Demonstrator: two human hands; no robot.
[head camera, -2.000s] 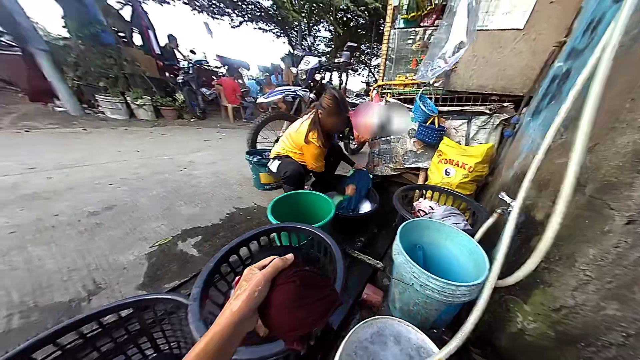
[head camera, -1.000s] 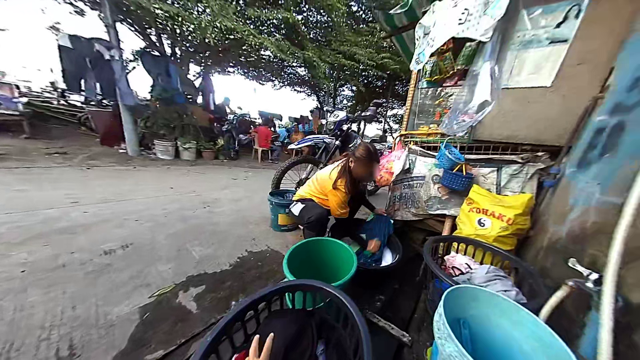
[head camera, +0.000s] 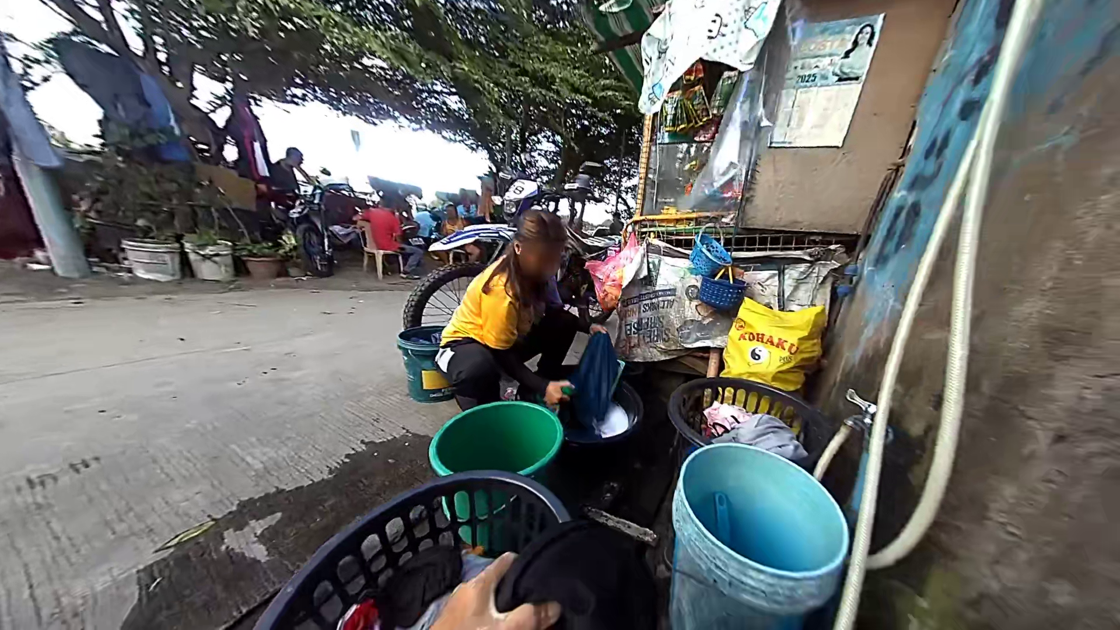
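Observation:
One of my hands, which looks like my left hand (head camera: 494, 599), is at the bottom edge with its fingers closed on a black cloth (head camera: 577, 573). The cloth hangs at the right side of a dark plastic laundry basket (head camera: 411, 490). Inside the basket lie more clothes, among them a dark garment (head camera: 424, 573) and a red one (head camera: 360, 615). My other hand does not show; the cloth or the frame edge may hide it. A green bucket (head camera: 497, 437) stands just beyond the basket, and a light blue pail (head camera: 759, 525) stands to its right.
A person in a yellow shirt (head camera: 486, 306) crouches ahead, holding a blue cloth (head camera: 595, 376) over a dark basin (head camera: 630, 420) of suds. Another basket (head camera: 752, 394) of clothes stands behind the pail. A hose (head camera: 949, 350) hangs at the right beside a faucet (head camera: 862, 402).
Two seconds ago my hand was on a maroon cloth in the basket; now it holds a black cloth. The crouching person has raised the blue cloth. The view has shifted.

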